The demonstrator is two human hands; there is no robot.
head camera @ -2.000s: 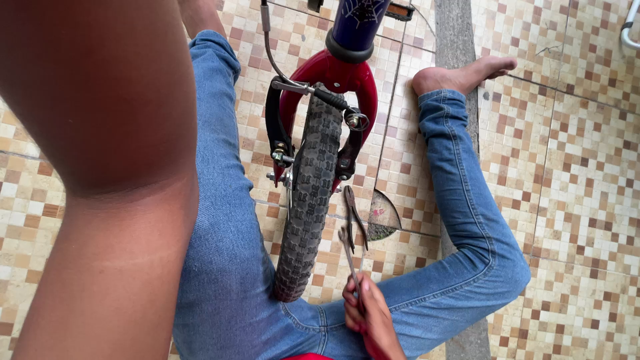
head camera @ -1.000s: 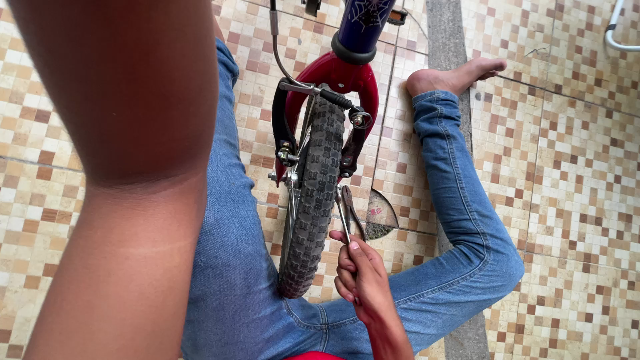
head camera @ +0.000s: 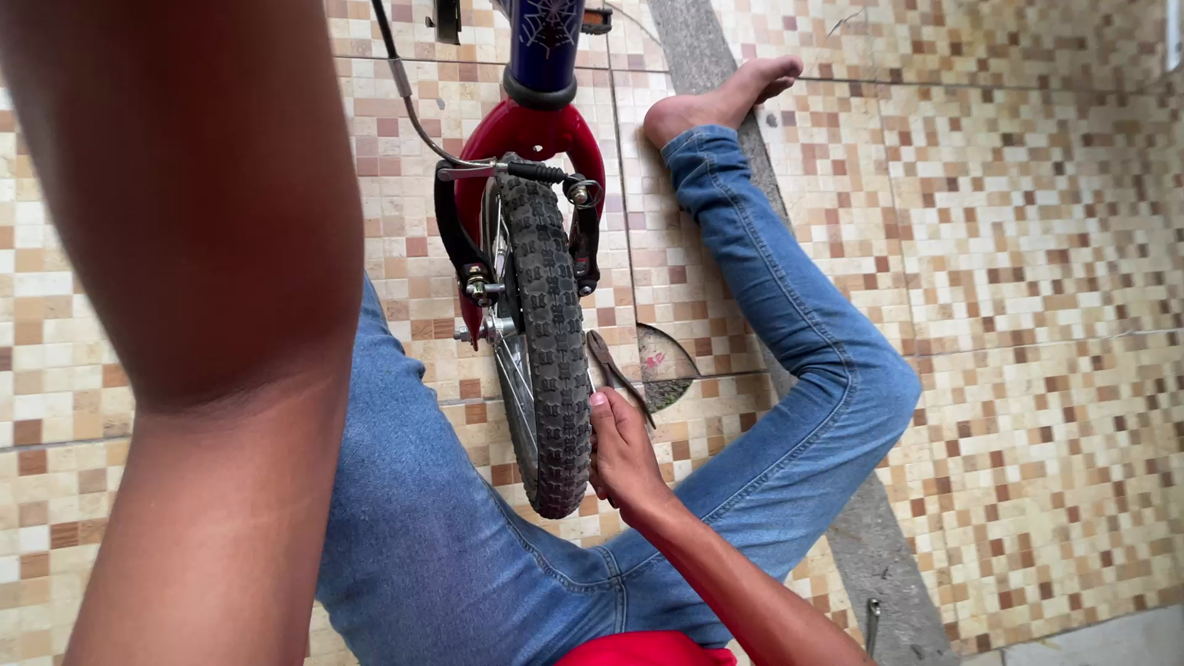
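Note:
A bicycle's front wheel with a knobby black tyre (head camera: 552,342) stands upright between my legs, under a red fork (head camera: 532,128) with rim-brake arms (head camera: 457,217) at either side. Close against the tyre's right side is my right hand (head camera: 624,453), its fingers closed around a thin metal tool that the hand mostly hides. Pliers with dark handles (head camera: 622,377) lie on the floor just beyond that hand. My left arm is raised large across the left of the view; the left hand itself is outside the frame.
My jeans-clad legs (head camera: 786,305) spread around the wheel on the tiled floor (head camera: 1017,222). A round cover (head camera: 664,356) is set in the tiles right of the pliers. Another metal tool (head camera: 872,624) lies on the grey strip at bottom right. A pedal (head camera: 597,20) shows at the top.
My right hand, with the thin tool, has moved forward from near my lap to the tyre's right side. The pliers stay on the floor.

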